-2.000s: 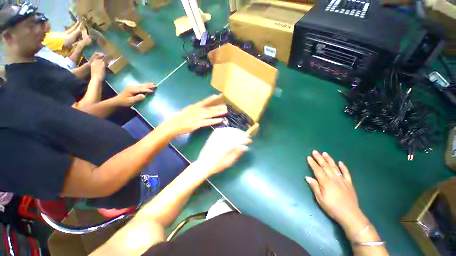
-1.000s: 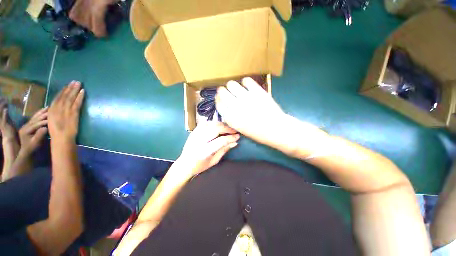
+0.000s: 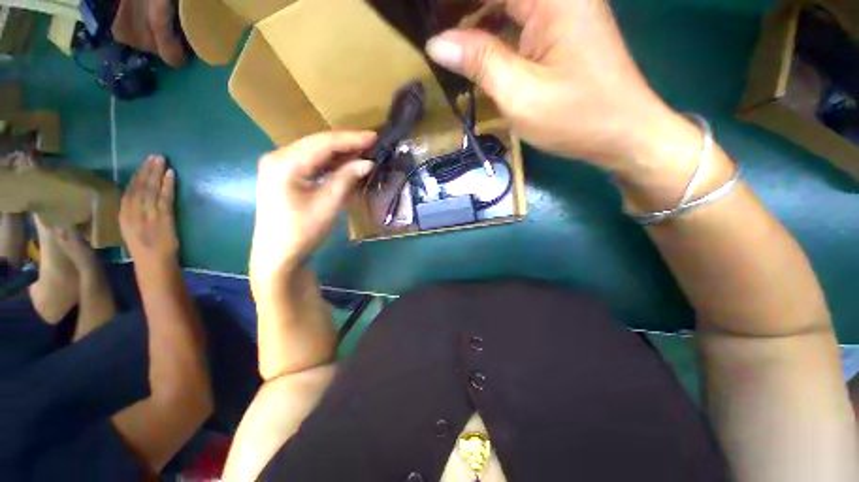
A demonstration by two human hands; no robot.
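Note:
An open brown mailer box (image 3: pixel 314 66) lies on the green table in front of me, its lid tilted back. Inside are a grey-blue power adapter (image 3: pixel 445 212) at the near edge, black cord beside it and a shiny clear bag at the left. My left hand (image 3: pixel 306 188) holds a small black cable bundle (image 3: pixel 405 111) between thumb and fingers above the box's left side. My right hand (image 3: pixel 556 80) is raised above the box's right side and holds a dark cable bundle (image 3: pixel 421 21), partly hidden and blurred at the top edge.
A neighbour's hand (image 3: pixel 149 207) rests on the green table (image 3: pixel 212 113) at the left, with more hands by a brown box (image 3: pixel 71 193). An open box with black contents (image 3: pixel 818 89) stands at the right. Dark parts and a brown cloth (image 3: pixel 146 26) lie at the far left.
My hands have moved apart and lifted from inside the box, now with black cable bundles in them. The adapter now shows in the box.

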